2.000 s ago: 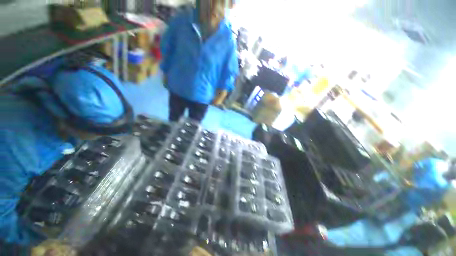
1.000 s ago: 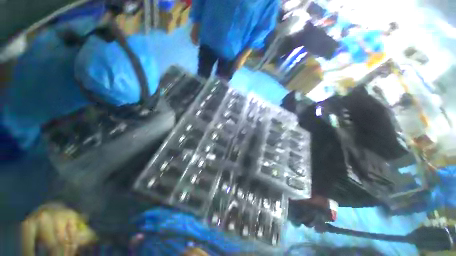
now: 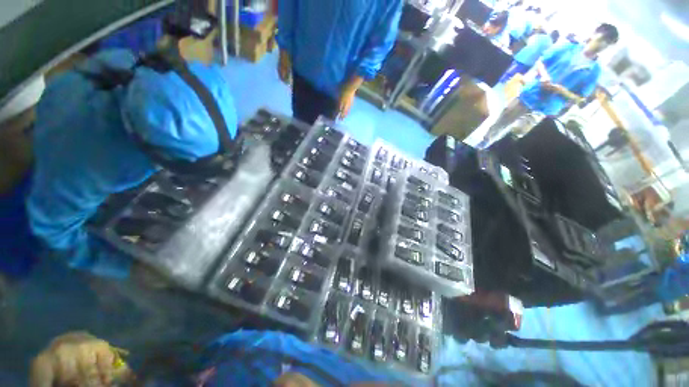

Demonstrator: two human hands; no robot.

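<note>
Clear trays point(image 3: 310, 219) with small black electronic units in their pockets form a large block in front of me. A smaller stack of trays point(image 3: 431, 227) sits on its right part. At the left lies another tray stack point(image 3: 147, 215), with shiny clear film point(image 3: 219, 215) along its near right side. My left hand point(image 3: 75, 363) is low at the bottom left, apart from the trays, fingers curled around a small yellow thing. A blue sleeve point(image 3: 279, 351) is at the bottom middle. A bit of skin point(image 3: 295, 380) below it seems to be my right hand, mostly cut off.
A person point(image 3: 177, 113) in blue bends over the left stack. Another person point(image 3: 332, 53) stands behind the block. Black crates point(image 3: 498, 219) are at the right, with a long black handle point(image 3: 582, 344) near the blue floor. A carton point(image 3: 461, 109) and another worker point(image 3: 555, 83) are farther back.
The view has dropped, so the standing person's head is out of the picture. My left hand shows more fully at the bottom left. The blue sleeve has come in at the bottom middle.
</note>
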